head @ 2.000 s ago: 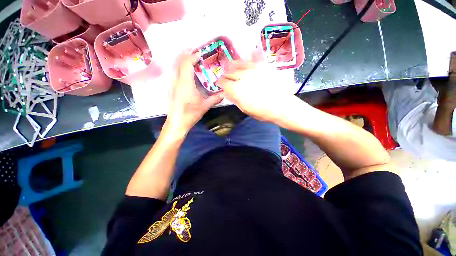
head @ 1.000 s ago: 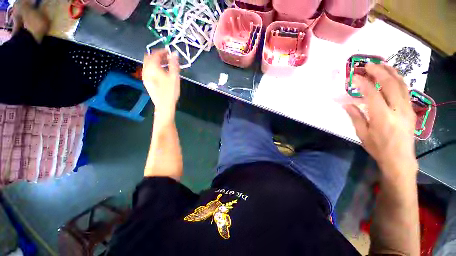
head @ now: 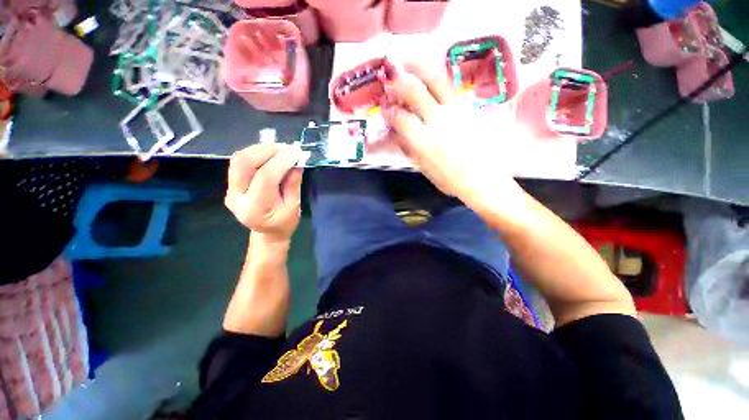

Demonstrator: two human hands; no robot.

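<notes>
My left hand (head: 267,187) pinches a frame circuit board (head: 332,143) by its left edge, over the front edge of the white work mat. My right hand (head: 431,135) rests at the right side of a pink housing (head: 360,86) that has a dark strip inside; its fingers cover part of the rim and seem to grip it. A second housing (head: 483,72) and a third housing (head: 577,103) stand to the right, each with a green-edged frame board in its opening. The lower part of the gripped housing is partly hidden by the hand and the board.
A loose pile of frame boards (head: 176,57) lies on the dark bench at left, beside clustered pink housings (head: 264,66). A screw pile (head: 542,34) lies on the mat. A black cable (head: 649,121) crosses the bench at right. Stools stand below the bench.
My left hand has moved from the loose board pile to the mat, now with a frame board. My right hand has left the board-fitted housing for the one to its left. The view has shifted.
</notes>
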